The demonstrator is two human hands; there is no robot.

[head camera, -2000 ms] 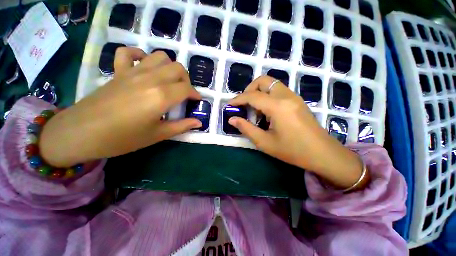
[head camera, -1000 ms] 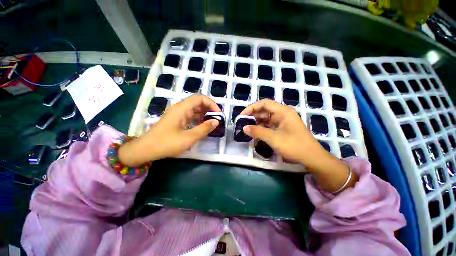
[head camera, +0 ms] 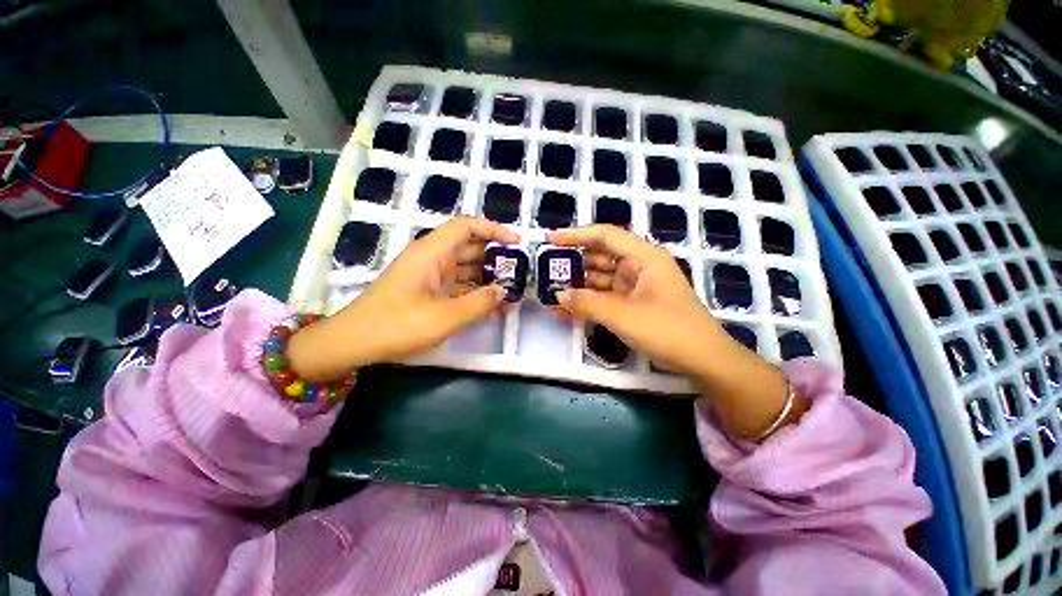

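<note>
My left hand (head camera: 433, 288) holds a smartwatch (head camera: 505, 270) between thumb and fingers. My right hand (head camera: 636, 290) holds a second smartwatch (head camera: 560, 272) beside it. Both are held face up, side by side, above the foam tray, and each dark screen shows a small pale square code pattern. The white foam tray (head camera: 330, 221) has a grid of pockets, most with black-faced watches. Two empty pockets (head camera: 550, 340) show in the front row below my hands. My hands hide some pockets.
At left lie a tally sheet (head camera: 207, 215), loose watches (head camera: 89, 278), a blue cable (head camera: 167, 130) and a red box (head camera: 61, 167). At right a tilted full tray (head camera: 897, 268) rests on a blue layer (head camera: 868, 309). A metal post (head camera: 285, 72) stands behind.
Both watches have been lifted from the front-row pockets and brought closer together. Their screens now show code patterns. The view has shifted, showing more of the bench.
</note>
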